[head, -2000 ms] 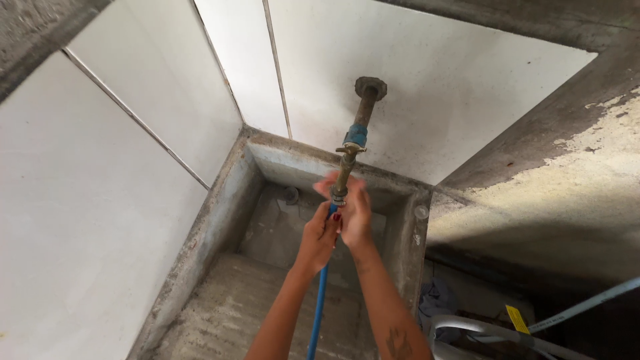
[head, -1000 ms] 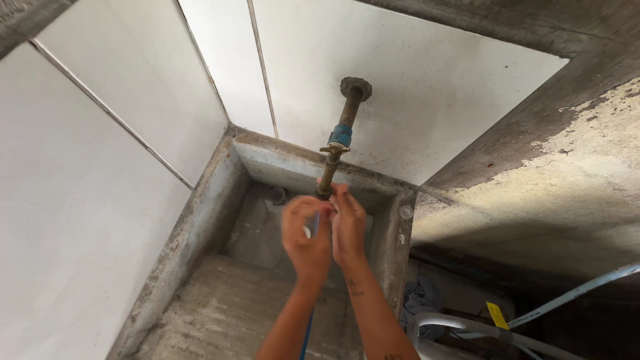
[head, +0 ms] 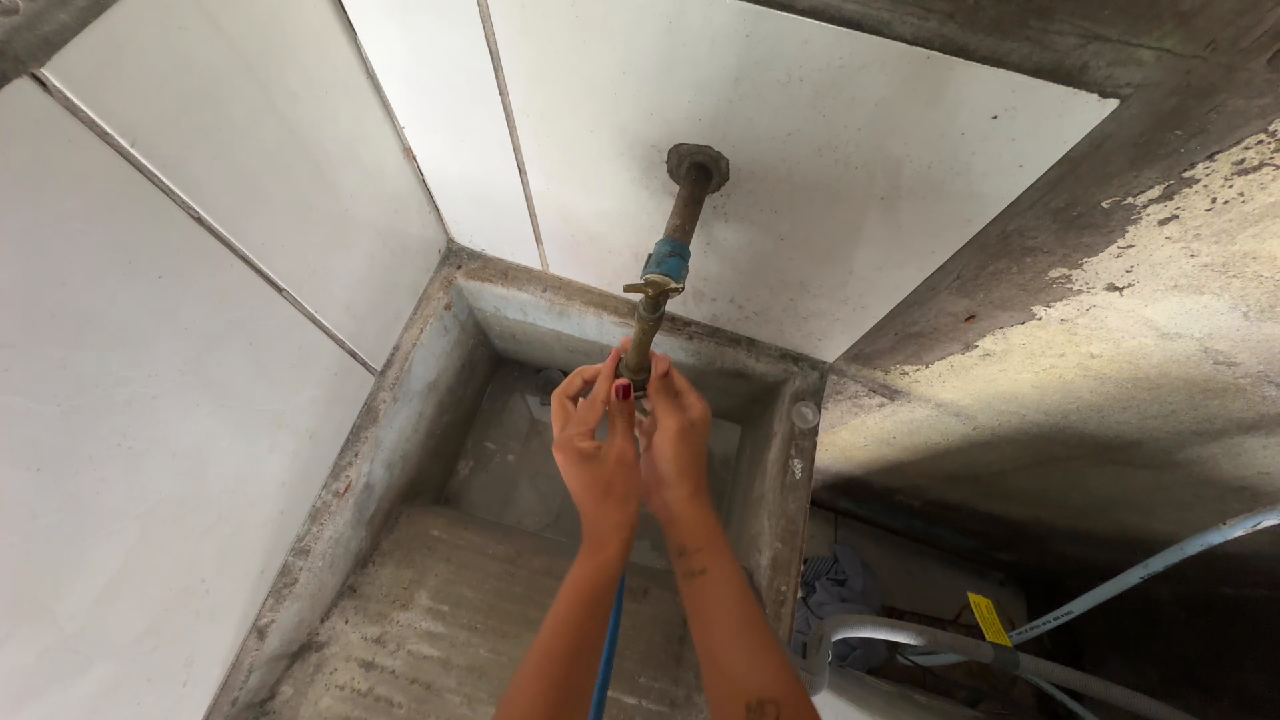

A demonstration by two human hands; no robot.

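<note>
A worn brass tap (head: 648, 325) hangs from a wall pipe (head: 685, 208) with a blue fitting (head: 667, 260). My left hand (head: 600, 440) and my right hand (head: 677, 430) close in from both sides around the tap's lower end, fingertips touching it. The left thumb, with a dark red nail, lies in front of the spout. A blue hose (head: 608, 650) runs down from behind the left wrist; its upper end is hidden by the hands, so whether it joins the tap cannot be seen.
Below is a concrete laundry sink (head: 380, 455) with a ribbed washing slope (head: 450, 620). White panels (head: 850, 160) line the walls. At the lower right are a grey corrugated hose (head: 900, 630), a pale pipe (head: 1150, 575) with a yellow tag (head: 988, 618), and crumpled cloth (head: 838, 600).
Both hands have shifted their fingers around the tap's lower end. The left hand was lower on the blue hose two seconds ago and is now up at the spout.
</note>
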